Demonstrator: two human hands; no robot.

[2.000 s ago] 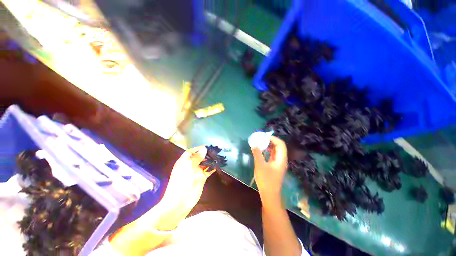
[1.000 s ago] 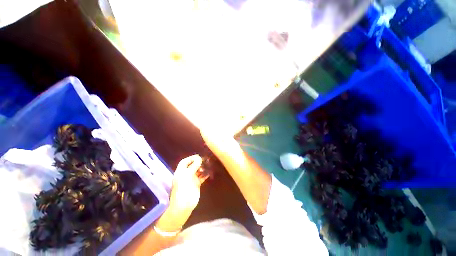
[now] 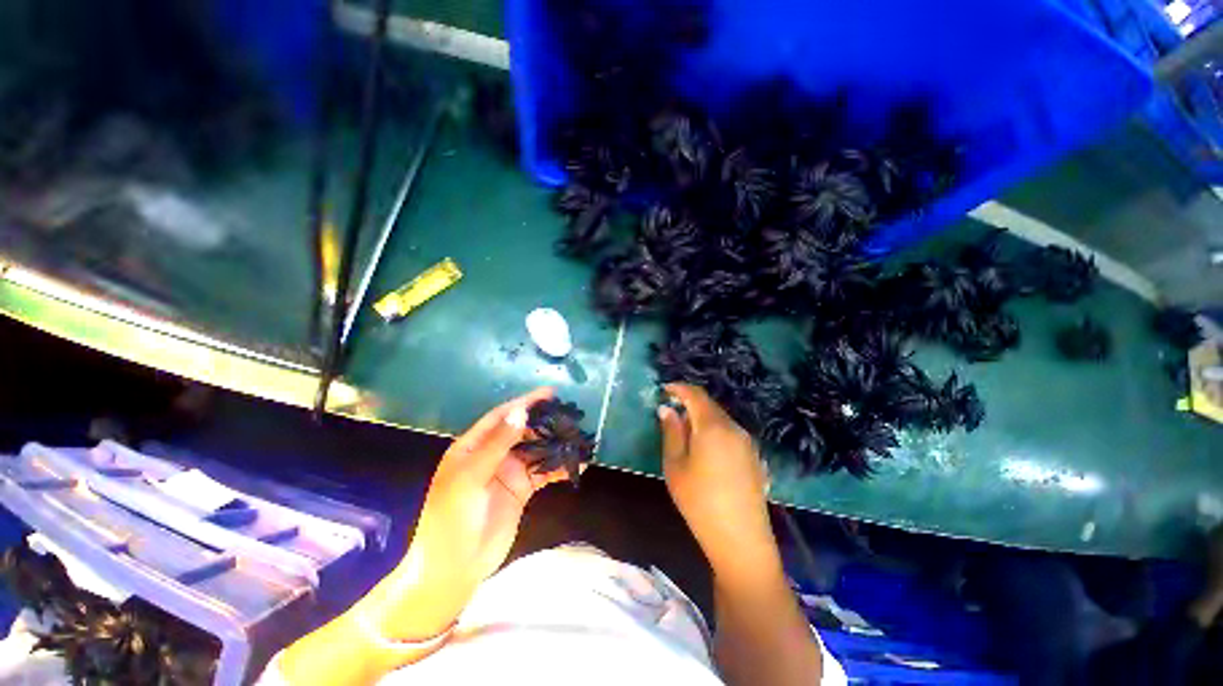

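Observation:
My left hand (image 3: pixel 470 503) holds a dark spiky cluster (image 3: pixel 557 440) at its fingertips, over the bench's near edge. My right hand (image 3: pixel 711 469) is just right of it, with thumb and finger close together beside the loose pile of dark clusters (image 3: pixel 818 362). A tiny dark spot shows at its fingertips; I cannot tell whether it is a held piece or part of the pile behind. A small white glue bottle (image 3: pixel 549 332) lies on the green bench (image 3: pixel 470 355), above my left hand and touching neither hand.
A tipped blue crate (image 3: pixel 1033 94) spills clusters onto the bench. A yellow strip (image 3: pixel 420 290) lies left of the bottle. Dark cables (image 3: pixel 360 201) hang at left. A lilac-looking crate (image 3: pixel 262 590) with clusters (image 3: pixel 114 643) stands at lower left. Blue crates (image 3: pixel 872 650) are at lower right.
Two seconds ago my right hand held the white bottle; it now lies on the bench. One second ago my hands were close together; now my right hand is apart, beside the pile. The view has turned.

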